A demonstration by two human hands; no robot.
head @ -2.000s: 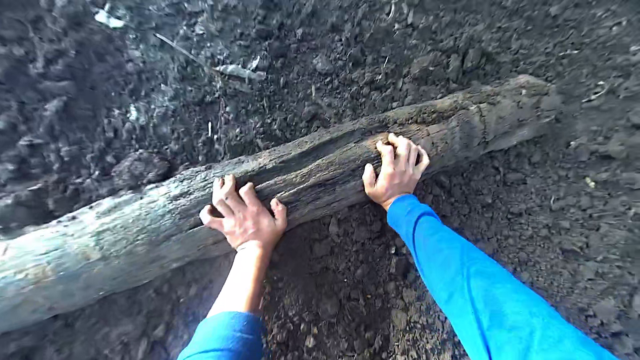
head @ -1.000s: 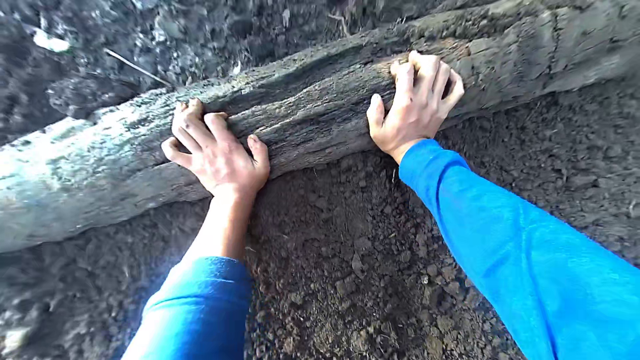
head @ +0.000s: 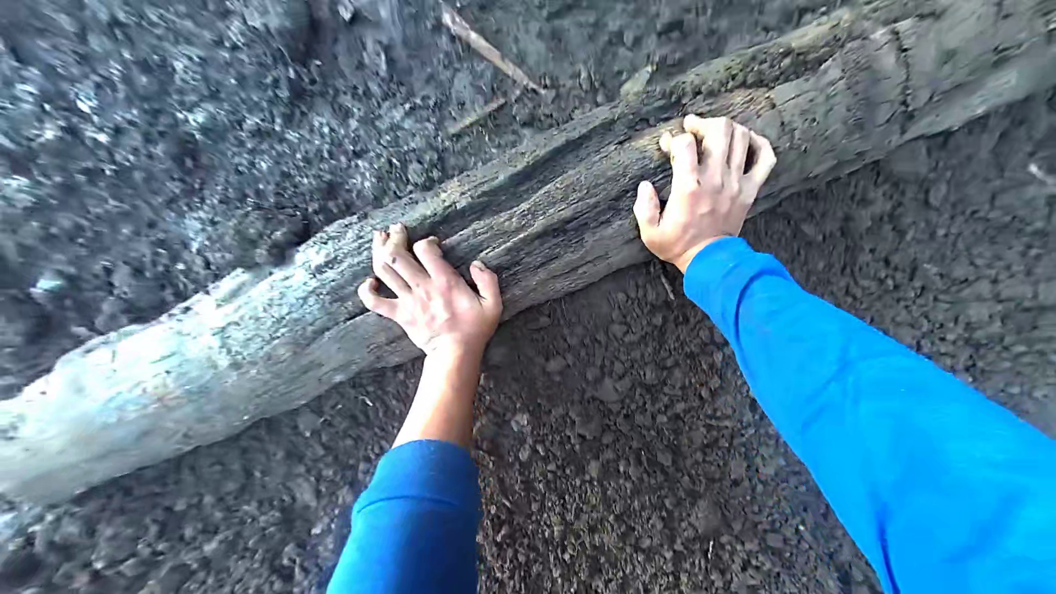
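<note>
A long weathered wooden log lies on dark soil, slanting from the lower left to the upper right of the head view. My left hand is spread on the log left of the middle, its fingertips bent over the upper surface. Farther right, my right hand rests on the log with bent fingers, beside a lighter brown worn patch. Both palms face the wood, and the two hands are well apart. The log's far side and underside are hidden.
Clumpy dark soil surrounds the log on both sides. Beyond it lies a thin stick, with a shorter piece near its lower end. Both of my forearms, in blue sleeves, reach in from the bottom edge.
Both hands have stayed on the log throughout. The log's right end, seen in the oldest frame, is now out of view. The view itself has shifted.
</note>
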